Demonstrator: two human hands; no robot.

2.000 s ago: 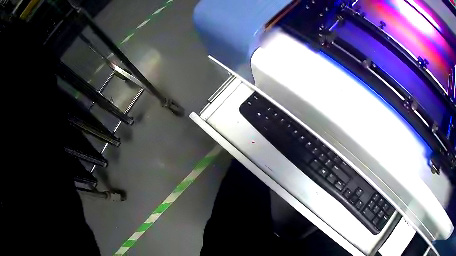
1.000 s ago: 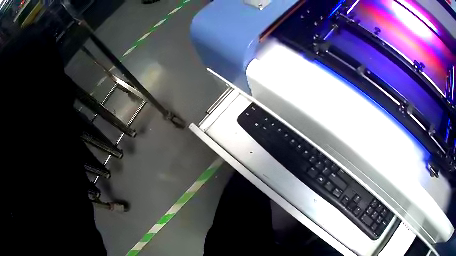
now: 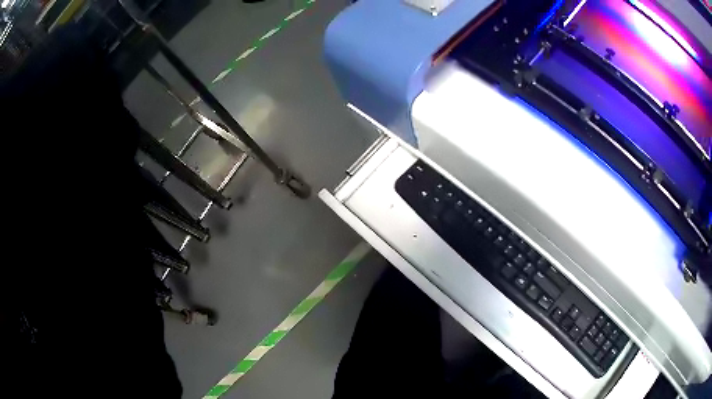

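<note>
Neither of my hands is in view. The blue-and-white inspection machine lies nearest in front, on the right side of the view. Its bay glows pink and purple at the upper right. Black clamp rails with small clips cross the bay, and no panel shows on them. A black keyboard lies on the white pull-out tray below the machine.
A dark metal frame with legs and a caster stands on the grey floor at the left. Green-and-white tape runs across the floor. Large black shapes, too dark to tell, fill the left side and the bottom centre.
The view has shifted slightly, so the machine, tray and metal frame appear a little further right and lower. More of the machine's blue left side shows. No object has visibly been moved.
</note>
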